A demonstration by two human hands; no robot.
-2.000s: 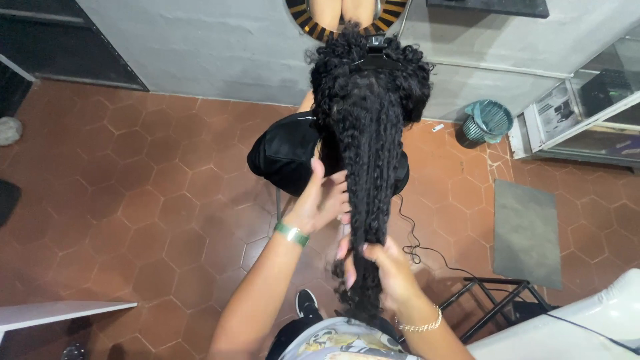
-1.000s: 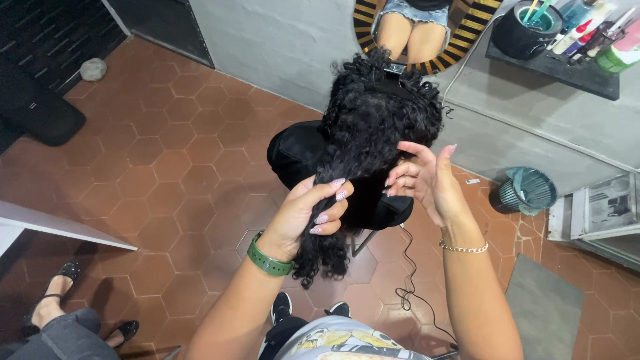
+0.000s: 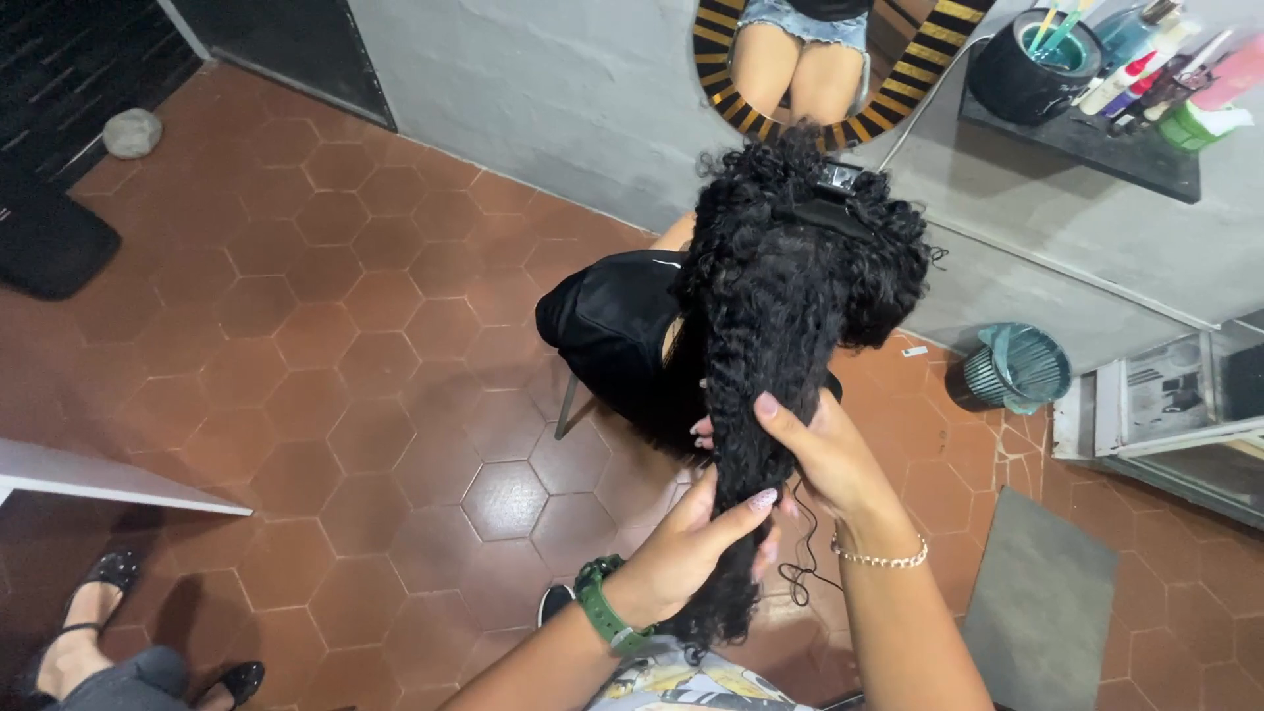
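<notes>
A seated person's long, curly black hair (image 3: 765, 326) stretches down toward me in a thick section. My left hand (image 3: 691, 543), below a green watch (image 3: 607, 604), is closed around the lower part of that section, with the curly ends hanging beneath it. Slightly higher, my right hand (image 3: 815, 449) grips the same section from the right, its thumb on top and some fingertips showing at the left side. A beaded bracelet (image 3: 879, 555) is on my right wrist. A black hair clip (image 3: 834, 202) sits in the hair at the crown. The person's black top (image 3: 617, 321) shows at the left.
Ahead is a mirror with a black-and-gold frame (image 3: 849, 130). A dark wall shelf (image 3: 1106, 148) carries a black pot (image 3: 1032, 69) and several bottles. A wastebasket (image 3: 1017, 370) stands at right, near a cable (image 3: 805, 563). Another person's feet in black shoes (image 3: 117, 573) are at lower left.
My left hand has gone from holding the hair off to the left to holding it near the middle. My right hand, apart from the hair a second ago, now grips it.
</notes>
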